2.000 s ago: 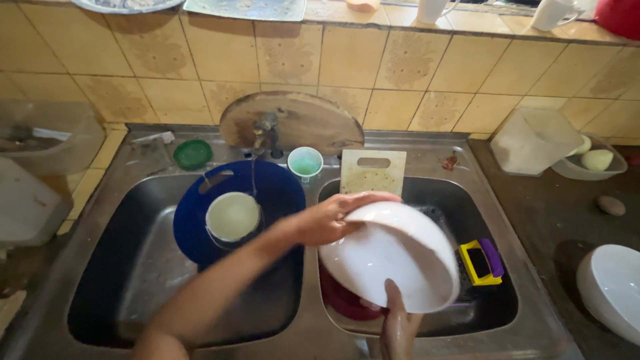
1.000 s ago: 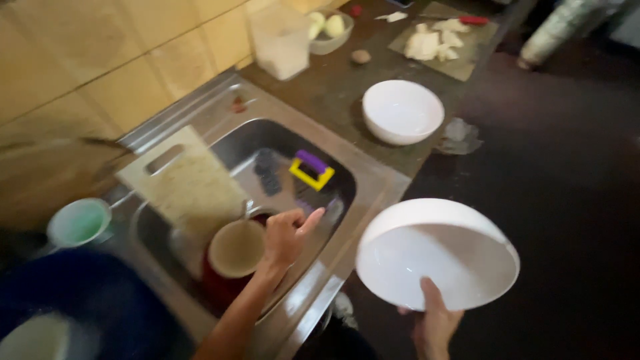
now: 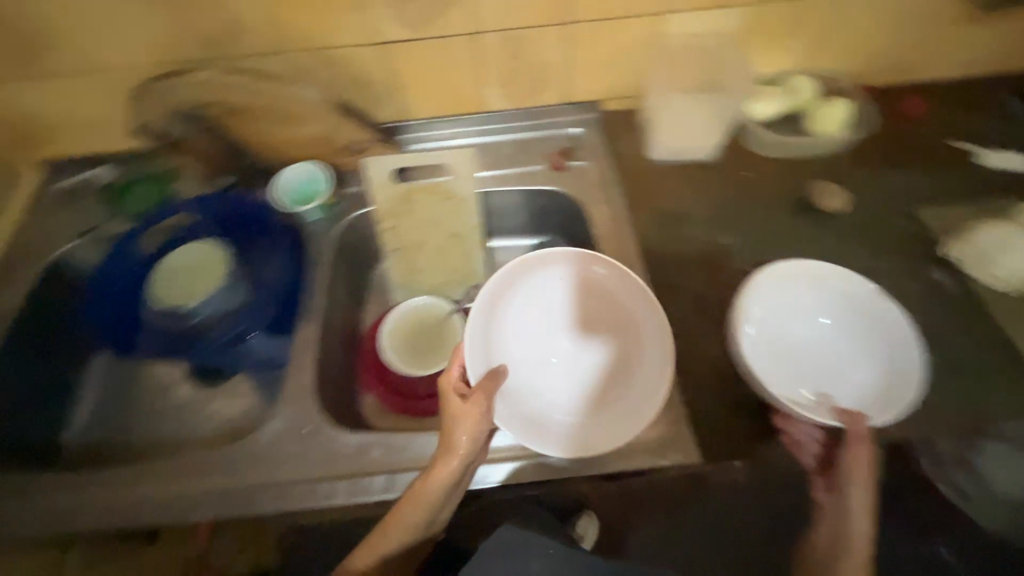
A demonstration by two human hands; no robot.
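Note:
My left hand [image 3: 470,404] grips the left rim of a white bowl [image 3: 568,352], thumb inside it, over the right basin's edge. Over the dark counter, my right hand [image 3: 832,444] holds another white bowl [image 3: 828,340] by its near rim, with the thumb on top. Left of my left hand, a white cup [image 3: 422,336] with pale contents sits over a red dish [image 3: 392,384] in the right basin. Behind it a cream cutting board [image 3: 428,224] leans across that basin.
The left basin holds a blue basin [image 3: 276,280] with a pale container [image 3: 190,274] in it. A green-lined cup [image 3: 302,188] stands on the sink. Along the counter's back are a translucent container [image 3: 692,104] and a bowl of pale peeled pieces [image 3: 808,144]. Pale food pieces [image 3: 992,252] lie far right.
My left hand, free a second ago, now holds a white bowl. My right hand still holds a white bowl. The view has swung back toward the sink.

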